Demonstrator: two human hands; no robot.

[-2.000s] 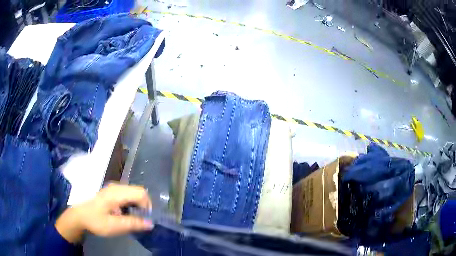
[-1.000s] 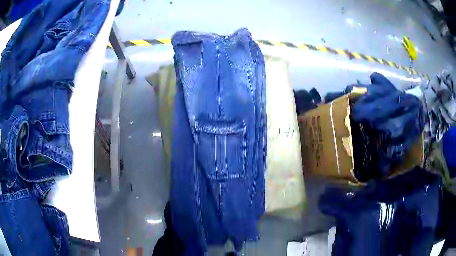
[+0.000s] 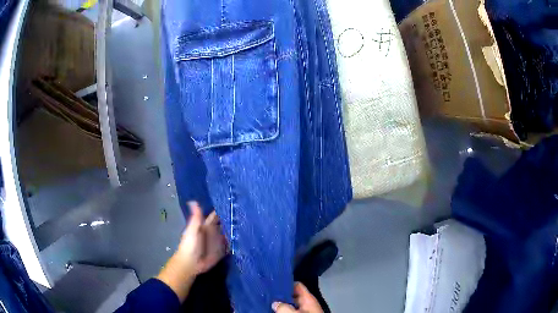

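Blue denim cargo jeans (image 3: 263, 183) lie lengthwise over a pale wrapped bale, with a flapped cargo pocket (image 3: 229, 92) facing up. The lower leg extends past the bale toward me. My left hand (image 3: 200, 244) is at the left edge of the leg, thumb raised and apart from the fingers, with its fingertips against the denim. My right hand (image 3: 298, 301) pinches the right edge of the lower leg, thumb on top; it is partly cut off by the bottom edge. More denim layers show beneath on the right.
The pale bale (image 3: 385, 122) is under the jeans. A cardboard box (image 3: 450, 67) stands at upper right beside dark cloth (image 3: 514, 202). A white package (image 3: 443, 269) lies at lower right. A table frame (image 3: 105, 98) stands at left. A dark shoe (image 3: 321, 257) is on the grey floor.
The view has moved down and closer to the jeans' leg. Both hands have come into view at the lower leg; neither was clearly visible one second ago.
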